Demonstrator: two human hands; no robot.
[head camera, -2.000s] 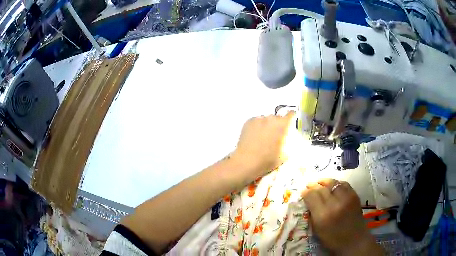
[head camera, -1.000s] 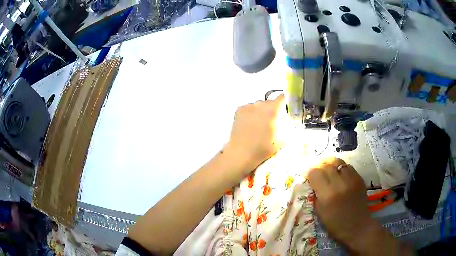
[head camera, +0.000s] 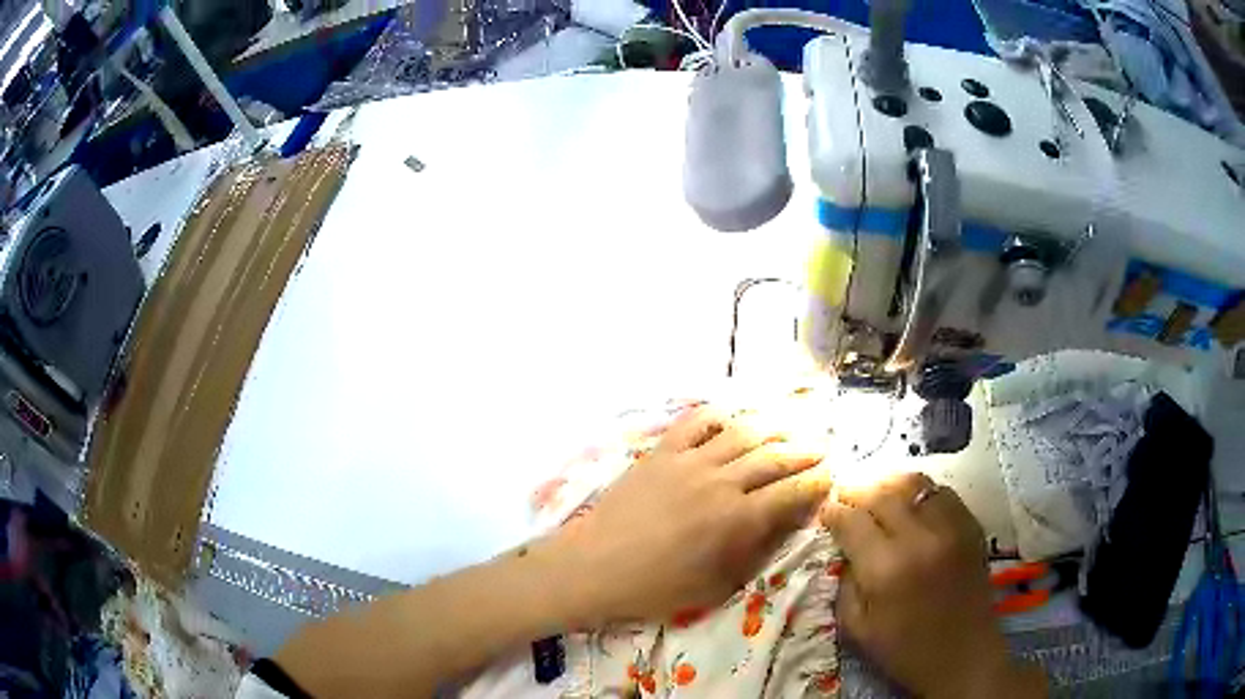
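The cream floral garment (head camera: 751, 621) with orange-red flowers lies under both hands, over the table's front edge, with part of it spread left of my left hand. A small dark tag (head camera: 549, 658) shows on it. My left hand (head camera: 710, 512) lies flat on the cloth, fingers towards the needle area. My right hand (head camera: 915, 567) holds the garment's gathered edge, with its fingertips close to my left fingertips. The presser foot and needle (head camera: 867, 369) of the white sewing machine (head camera: 874, 164) are just beyond the hands. Glare hides the cloth's edge there.
Orange-handled snips (head camera: 1021, 587) lie right of my right hand. Beyond are a white cloth bundle (head camera: 1072, 458), a black flat object (head camera: 1154, 519) and blue-handled scissors (head camera: 1204, 635). A brown cardboard strip (head camera: 212, 355) and a grey fan-like box (head camera: 68, 287) are at the left. A bent rod (head camera: 735, 328) stands behind the hands.
My left hand has moved back from beside the machine head towards me and now lies flat on the cloth. Cloth now shows spread to its left. My right hand stays at the gathered edge.
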